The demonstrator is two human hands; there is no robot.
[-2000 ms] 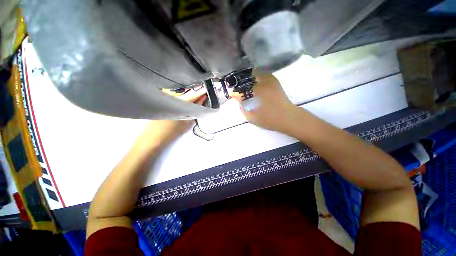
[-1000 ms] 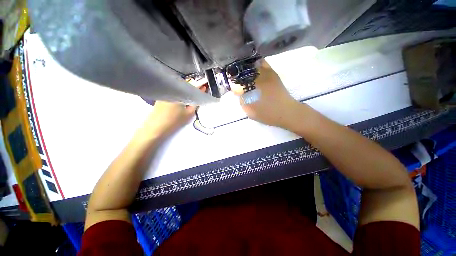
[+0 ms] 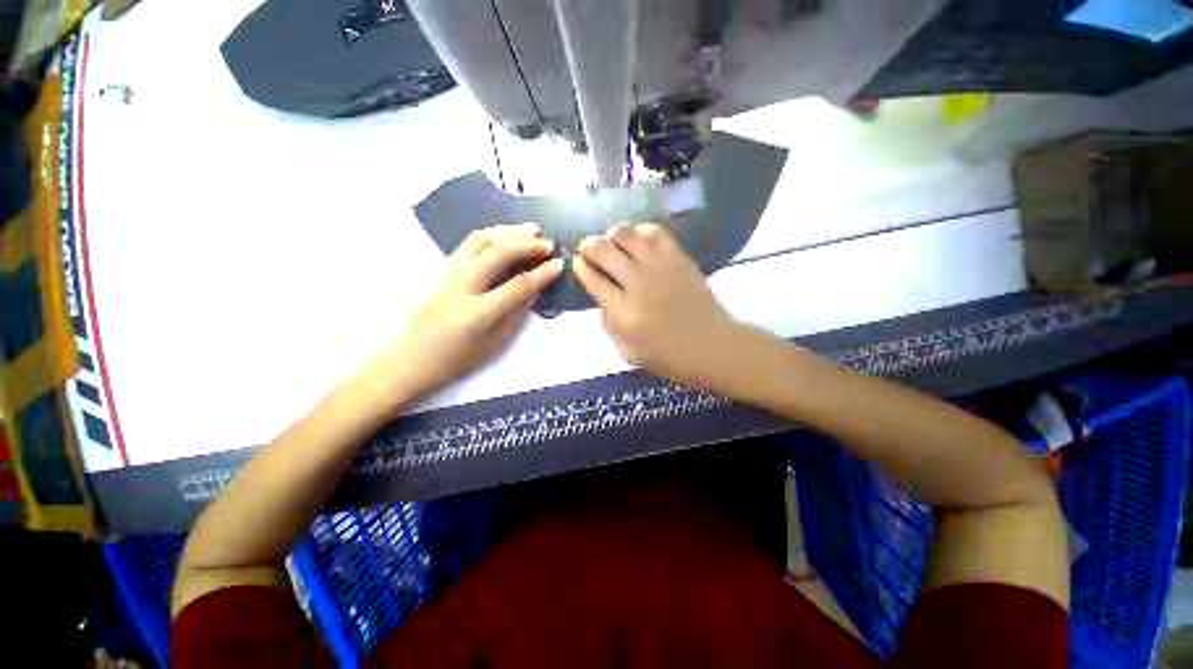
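A dark grey crescent-shaped neck facing (image 3: 735,196) lies on the white table below the needle area of the sewing machine (image 3: 765,52). My left hand (image 3: 487,294) and my right hand (image 3: 644,290) rest on its front edge near the middle, fingertips close together and pinching the cloth. Something small and dark between the fingertips cannot be made out. The presser foot (image 3: 667,137) is just behind the facing. A pale translucent piece (image 3: 683,196) shows by the needle area.
A stack of dark facings (image 3: 334,59) with a small label on top lies at the back left. A brown box (image 3: 1092,216) stands at the right. A yellow item (image 3: 966,107) lies behind the machine. Blue baskets (image 3: 380,569) sit below the ruler-marked table edge (image 3: 563,425).
The view has shifted, and the machine head covers less of the table. Both hands have come out from the needle area and closed together on the facing, which is now visible.
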